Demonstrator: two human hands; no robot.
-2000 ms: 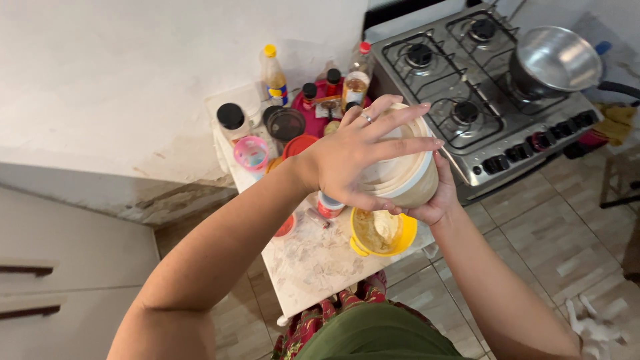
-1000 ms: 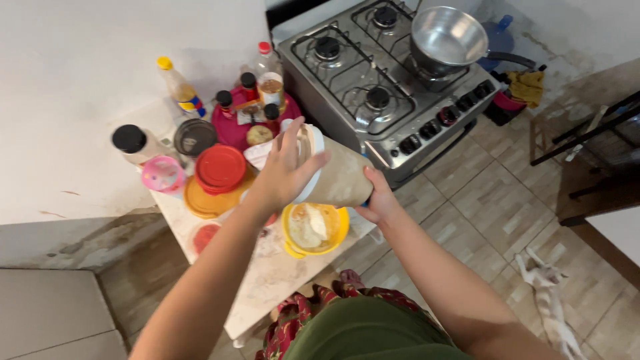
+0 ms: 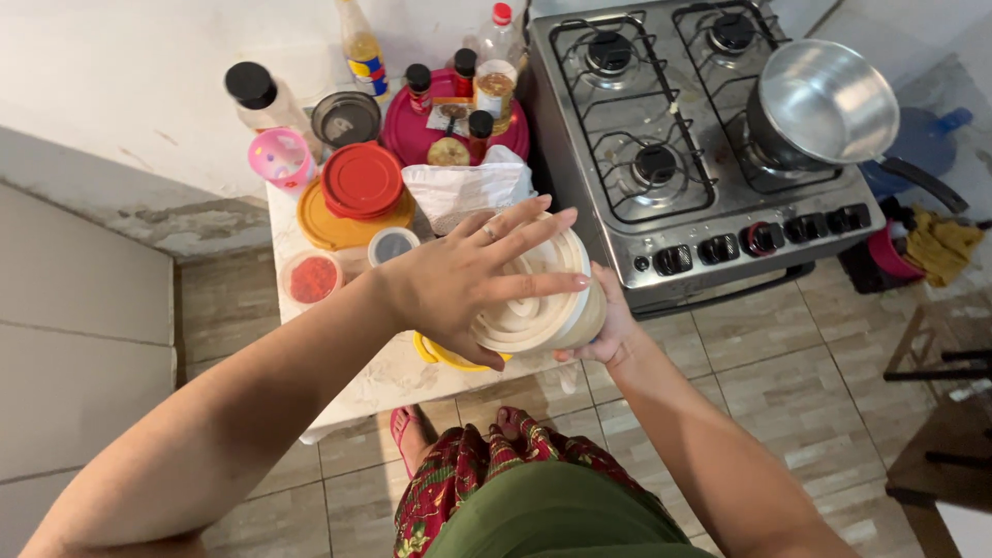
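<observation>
A plastic jar with a whitish screw lid [image 3: 554,310] is between my two hands above the table. My left hand [image 3: 473,279] lies spread over the lid, its fingers apart and reaching across to the far rim. My right hand [image 3: 616,322] grips the jar's side and base from the right. Below the jar, the rim of a yellow plastic bowl [image 3: 434,355] shows; the bowl's contents are hidden by my left hand and the jar. Behind the jar stands a white plastic bag [image 3: 465,190], and left of it a small round container with a grey top [image 3: 393,245].
Red [image 3: 362,180] and orange lids [image 3: 318,221], a pink cup [image 3: 280,159], a black-capped jar [image 3: 271,101] and a container of red contents [image 3: 312,279] crowd the table's left. Bottles and spice jars stand around a magenta lid [image 3: 403,132]. At right, a stove [image 3: 620,232] holds a saucepan [image 3: 829,105].
The jar was tilted over the yellow bowl one second ago; now its lid faces up toward the view, with my left hand spread across it. The view has shifted.
</observation>
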